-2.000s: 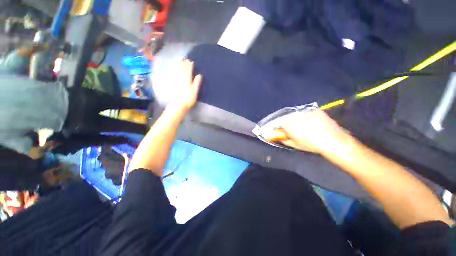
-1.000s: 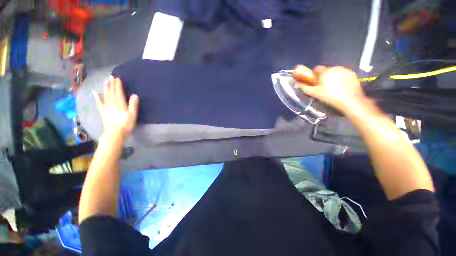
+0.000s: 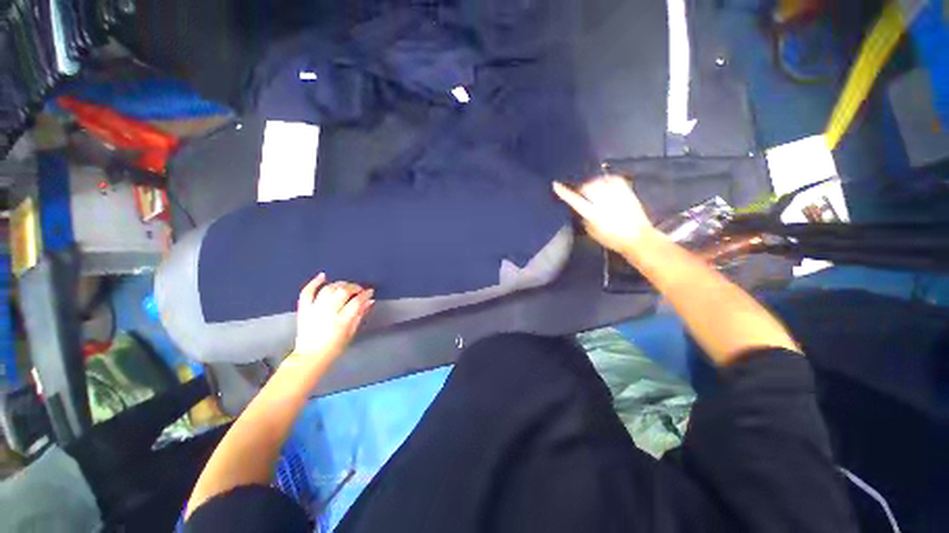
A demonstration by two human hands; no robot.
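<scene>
The navy garment [image 3: 416, 245] lies along the light-grey padded pressing arm [image 3: 182, 297]. My left hand [image 3: 331, 314] is bare and rests at the garment's near edge, left of the middle, fingers slightly bent. My right hand [image 3: 607, 213] is at the garment's far right edge, index finger pointing left; whether it pinches the cloth cannot be told. The steam iron [image 3: 708, 217] sits on the dark square rest pad [image 3: 635, 273] to the right, out of my hand and partly behind my right forearm.
A pile of navy garments [image 3: 395, 94] lies behind the pressing arm. A white card [image 3: 288, 159] lies at its left and a white strip [image 3: 678, 68] at the right. Black hose [image 3: 885, 242] runs off right. Light blue sheet [image 3: 364, 422] shows below the table edge.
The iron has left my right hand and stands on the rest pad. My right hand has moved to the garment's far right edge. My left hand has shifted from the garment's left end to its near edge.
</scene>
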